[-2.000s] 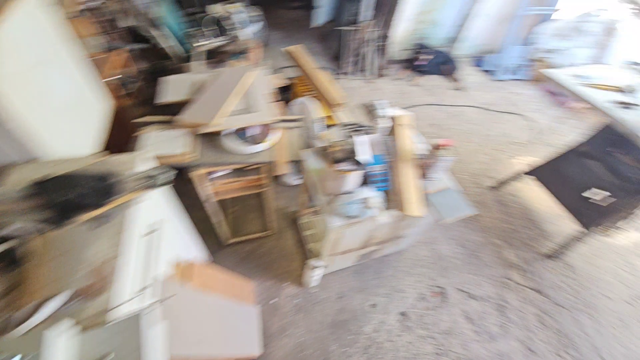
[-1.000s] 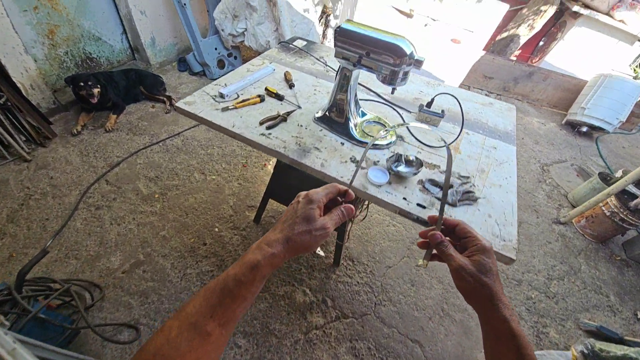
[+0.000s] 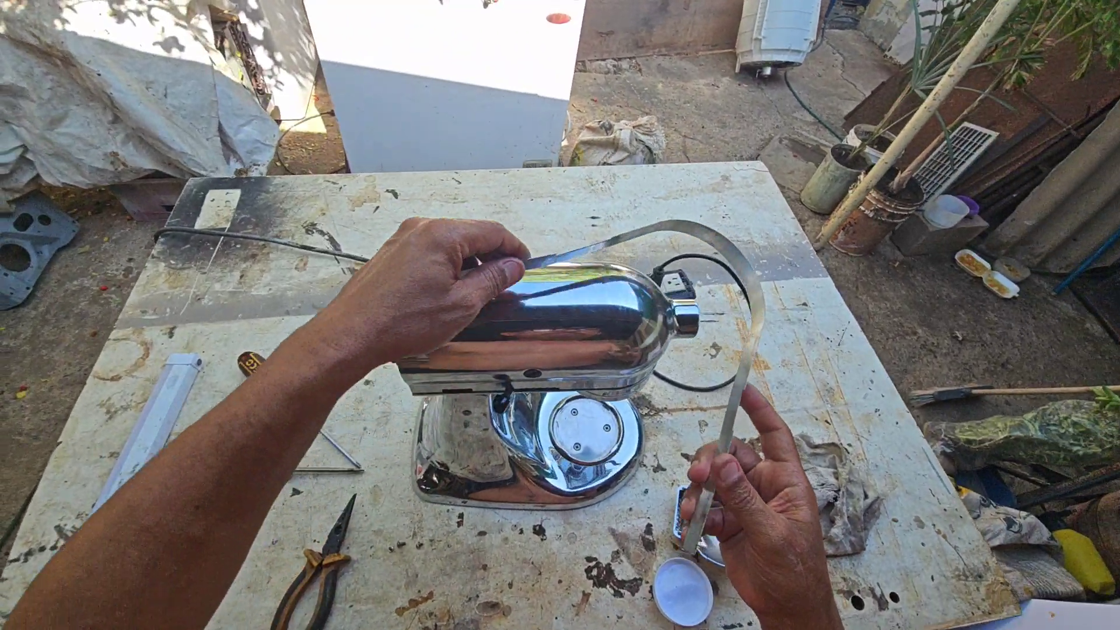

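A chrome stand mixer [image 3: 560,332] stands on a worn white tabletop [image 3: 262,542]. My left hand [image 3: 437,289] pinches one end of a thin, flexible metal strip [image 3: 750,324] at the top left of the mixer's head. The strip arches up past the mixer's front and bends down to my right hand [image 3: 761,516], which grips its lower part between thumb and fingers. Under my right hand lie a round white lid [image 3: 682,592] and a partly hidden metal bowl. Long-nose pliers [image 3: 319,569] lie near the front edge, below my left forearm.
On the tabletop are a white bar-shaped piece [image 3: 153,420], a screwdriver [image 3: 251,361] partly behind my forearm, a grey rag [image 3: 836,490] and a power socket [image 3: 676,284] with a black cable. A white panel [image 3: 446,87] stands behind; potted plants [image 3: 831,179] and buckets stand at the right.
The view has moved close to the table. One second ago both hands held the strip in front of the table's edge; now they hold it over the tabletop, by the mixer's head.
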